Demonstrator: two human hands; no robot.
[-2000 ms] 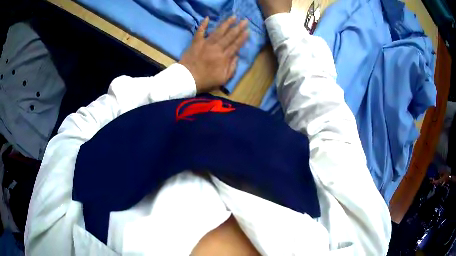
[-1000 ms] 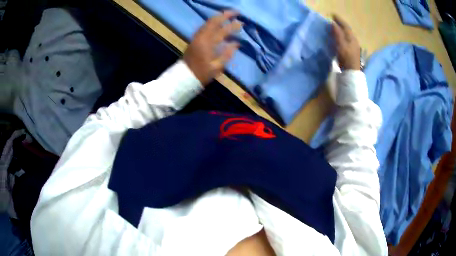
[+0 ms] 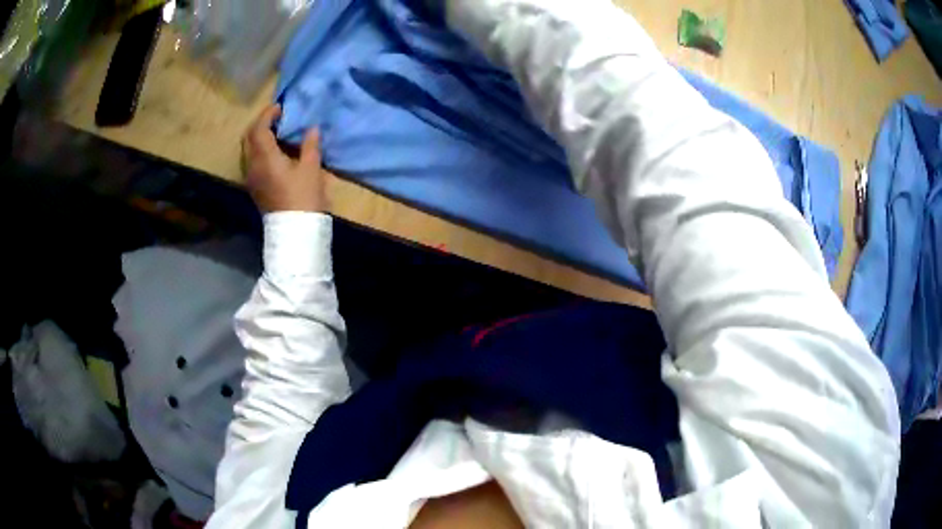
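A light blue garment [image 3: 475, 191] lies lengthwise along the near table edge, partly folded, with creased darker folds in its middle. My left hand [image 3: 287, 170] is at its left end, with thumb and fingers around the cloth's edge. My right arm crosses over the garment towards the top. My right hand is beyond the top edge of the picture, and the sleeve hides part of the cloth. The garment's right end shows beyond the sleeve, with a layered edge.
A black bar-shaped tool [image 3: 129, 67] and clear plastic [image 3: 243, 36] lie at the table's left. A green scrap [image 3: 701, 33] lies at the top. Thin metal snips [image 3: 860, 201] lie beside more blue garments [image 3: 909, 258] at right.
My left hand has moved left to the garment's left end and holds its edge. My right hand has gone up out of the picture. The view has shifted left, showing the black tool.
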